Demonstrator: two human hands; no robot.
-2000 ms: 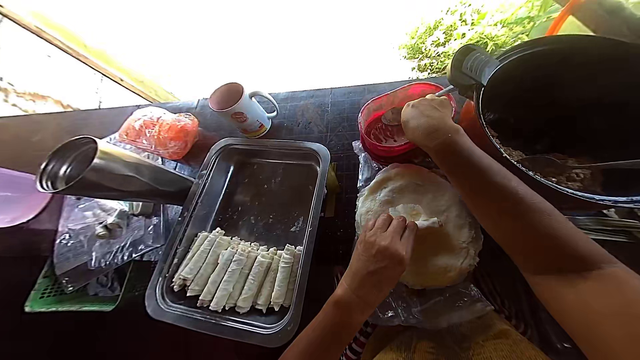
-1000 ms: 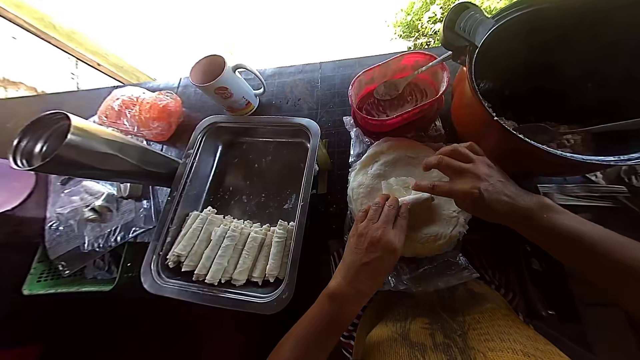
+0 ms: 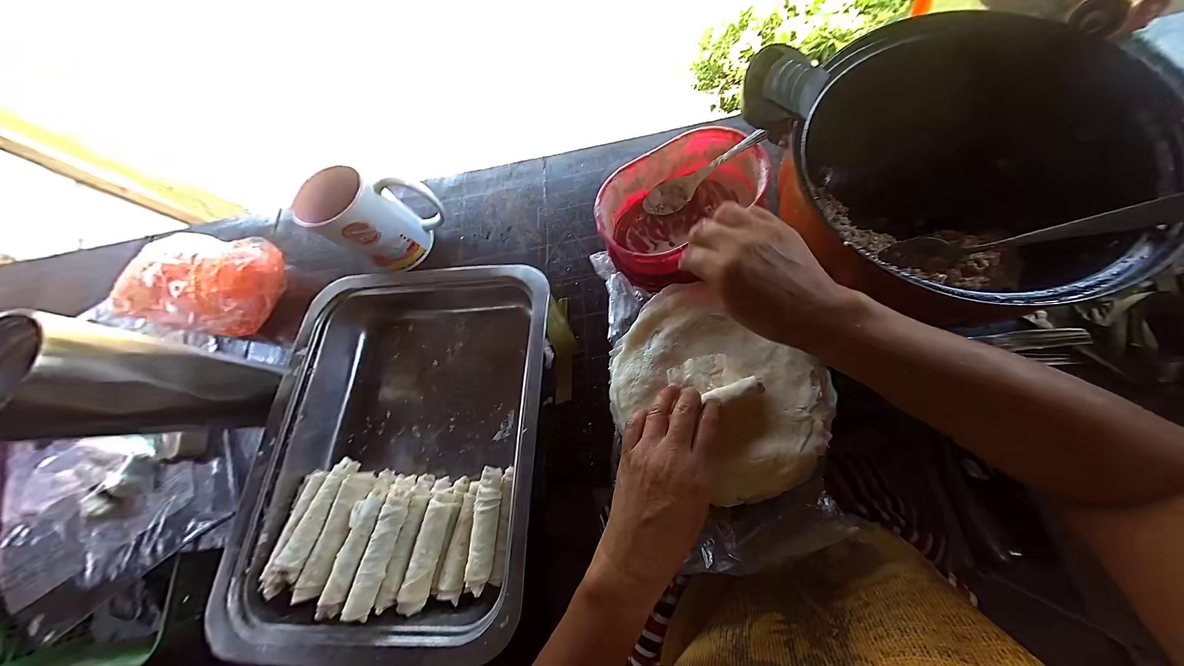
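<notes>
A stack of round pale wrappers [image 3: 786,435] lies on clear plastic. On it, my left hand [image 3: 661,462] rests its fingertips against a partly rolled wrapper [image 3: 733,389]. My right hand [image 3: 763,268] is over the near right rim of a red plastic bowl [image 3: 606,208], fingers bent; whether they hold anything cannot be told. Inside the bowl are a wet paste and a metal spoon [image 3: 673,192], whose handle leans on the rim. To the left, a rectangular metal tray [image 3: 535,370] holds several thin rolls [image 3: 379,546] side by side.
A large pot [image 3: 814,213] with ground filling and a ladle [image 3: 1064,229] stands at the right. Behind the tray are a white mug [image 3: 384,222] and an orange bundle in plastic [image 3: 203,282]. A metal cylinder [image 3: 139,375] and plastic bags [image 3: 102,518] lie left.
My right hand held the spoon at first, let it go in the bowl, came to the wrapper, and is now back at the bowl. The wrapper has become a partial roll.
</notes>
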